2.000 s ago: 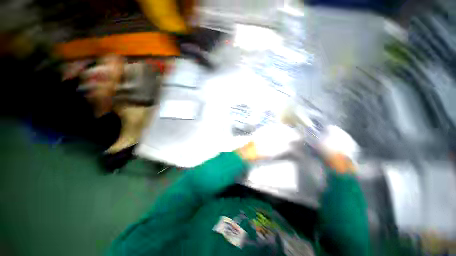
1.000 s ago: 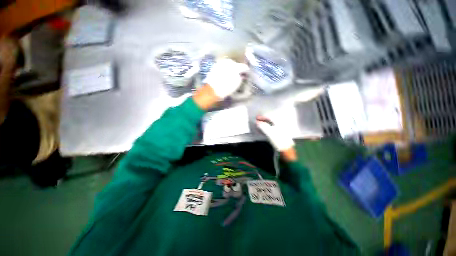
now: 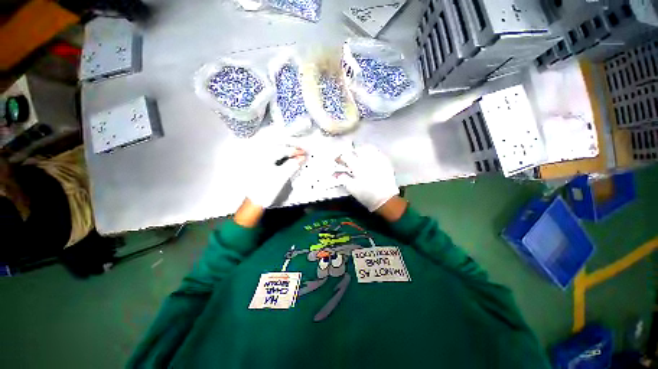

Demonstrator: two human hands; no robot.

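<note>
A glaring white sheet-metal panel [image 3: 317,170] with small dark holes lies at the bench's front edge. My left hand [image 3: 273,175], in a white glove with bare-looking fingertips, is at the panel's left side. My right hand [image 3: 368,173], gloved the same, has its fingertips over the panel's right side. Glare hides whether either hand grips the panel or a fastener. Behind the panel stand open clear bags of small silvery-blue fasteners [image 3: 235,88], one with a yellowish rim [image 3: 330,97].
Two single panels [image 3: 124,126] lie at left. Stacked slotted panels [image 3: 476,43] stand at back right, a smaller stack [image 3: 505,133] at right. A small tilted panel [image 3: 374,14] and a flat bag [image 3: 292,7] lie behind. Blue bins [image 3: 552,241] are on the floor; a person's part shows far left.
My left hand has come back from the fastener bags to the panel. My right hand has moved left and up to the panel. The view is sharper.
</note>
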